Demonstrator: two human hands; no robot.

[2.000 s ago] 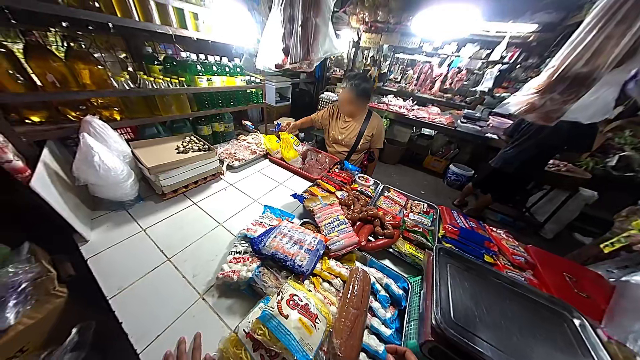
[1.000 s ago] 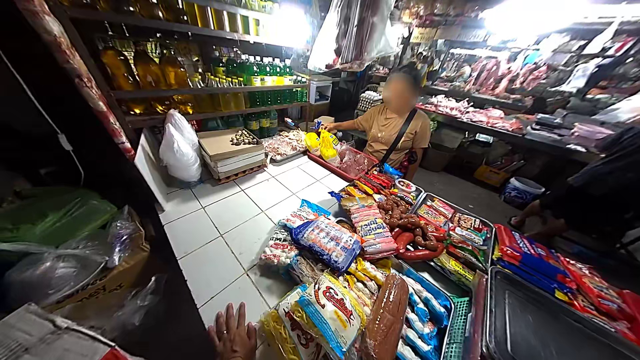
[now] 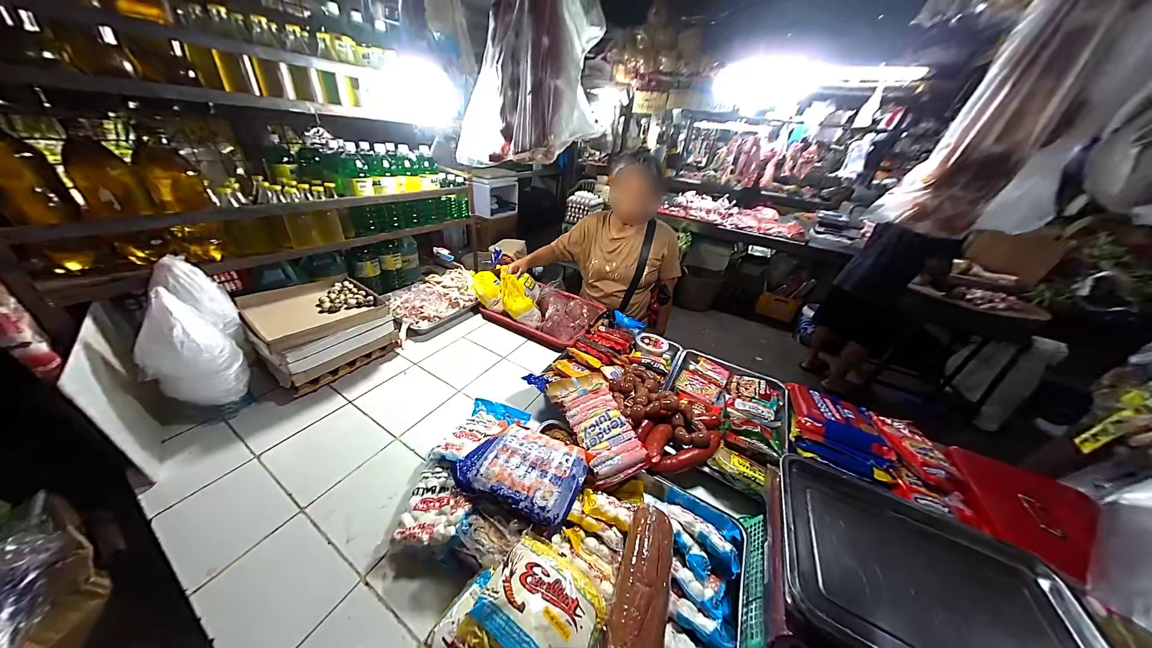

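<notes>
Neither my left hand nor my right hand shows in the current view. Nearest to me on the white tiled counter (image 3: 306,459) lie a clear and yellow food pack (image 3: 540,594) and a long brown wrapped sausage (image 3: 641,576). Behind them are a blue-edged pack (image 3: 525,472), a pack of pink hotdogs (image 3: 605,430) and red and brown sausages (image 3: 661,441). A person (image 3: 625,243) in a tan shirt stands across the counter, one hand at yellow plastic bags (image 3: 515,295) beside a red tray of meat (image 3: 571,317).
Shelves of bottles (image 3: 378,171) run along the left. White plastic bags (image 3: 193,342) stand beside stacked cartons (image 3: 315,337) topped with small eggs. A black tray (image 3: 918,549) and a red box (image 3: 1026,508) are at right. Plastic bags (image 3: 531,81) hang overhead.
The hand with spread fingers seen at the lower edge a second ago has gone out of view. The view has swung noticeably between frames.
</notes>
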